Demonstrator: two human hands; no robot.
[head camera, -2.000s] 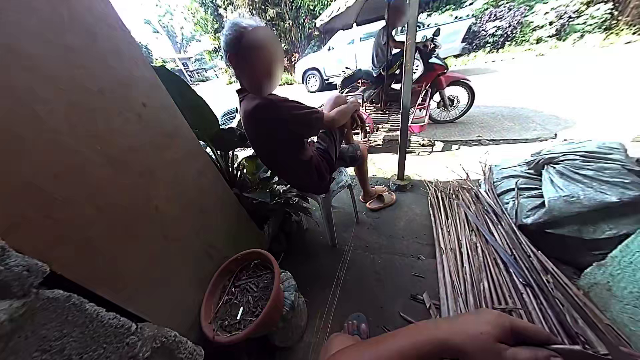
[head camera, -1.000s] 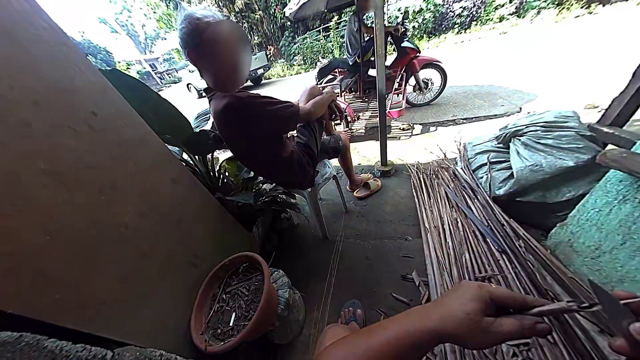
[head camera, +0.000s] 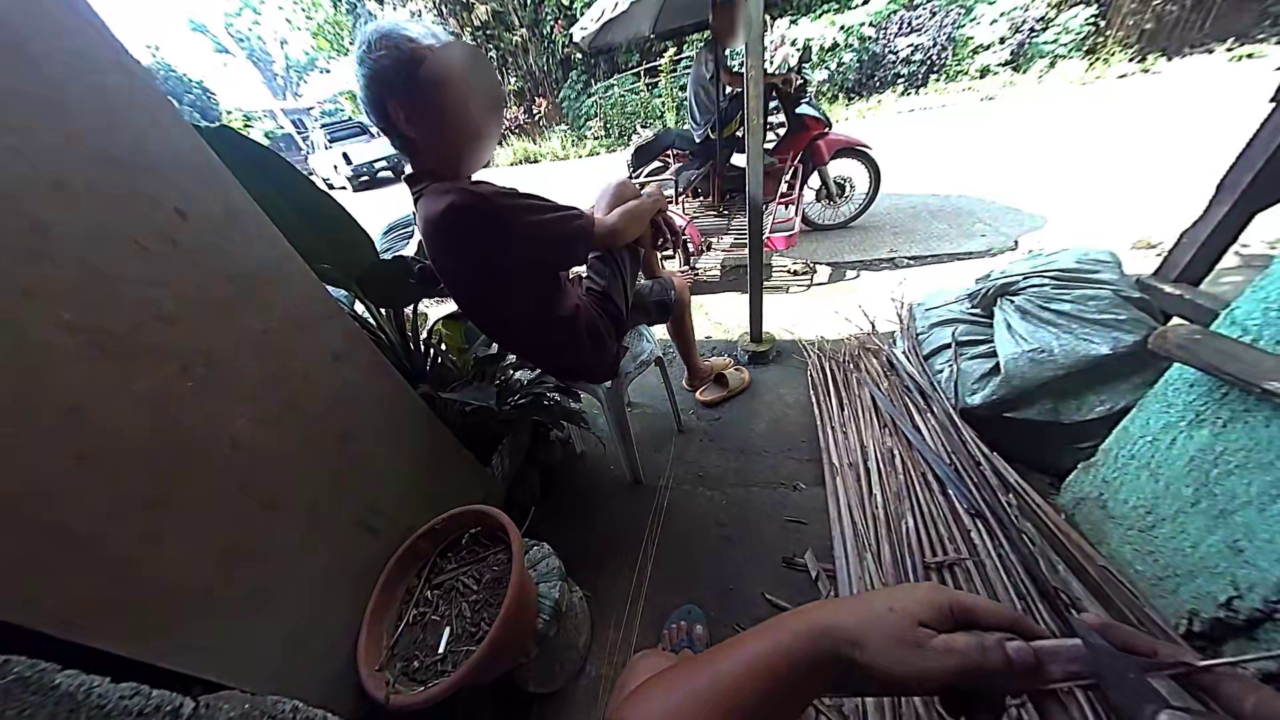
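Observation:
My left hand (head camera: 930, 640) reaches in from the bottom, its fingers closed on a thin stick (head camera: 1235, 659) that extends to the right. Close beside its fingertips is the dark blade of a knife (head camera: 1125, 672), which crosses the stick. My right hand (head camera: 1205, 672), partly cut off at the lower right, is around the knife; its grip is partly hidden behind the blade. Under and beyond both hands lies a long bundle of dried stalks (head camera: 900, 470) on the ground.
A seated person (head camera: 520, 270) is on a plastic chair (head camera: 625, 420), left of a metal post (head camera: 755, 180). A clay pot (head camera: 520, 600) stands lower left. A tied sack (head camera: 1050, 330) and a green rough block (head camera: 1190, 460) flank the stalks. A red motorcycle (head camera: 820, 150) with a rider stands beyond.
My right hand and the knife, out of view two seconds ago, are now at my left hand's fingertips. The seated person's head has turned somewhat. The view has shifted.

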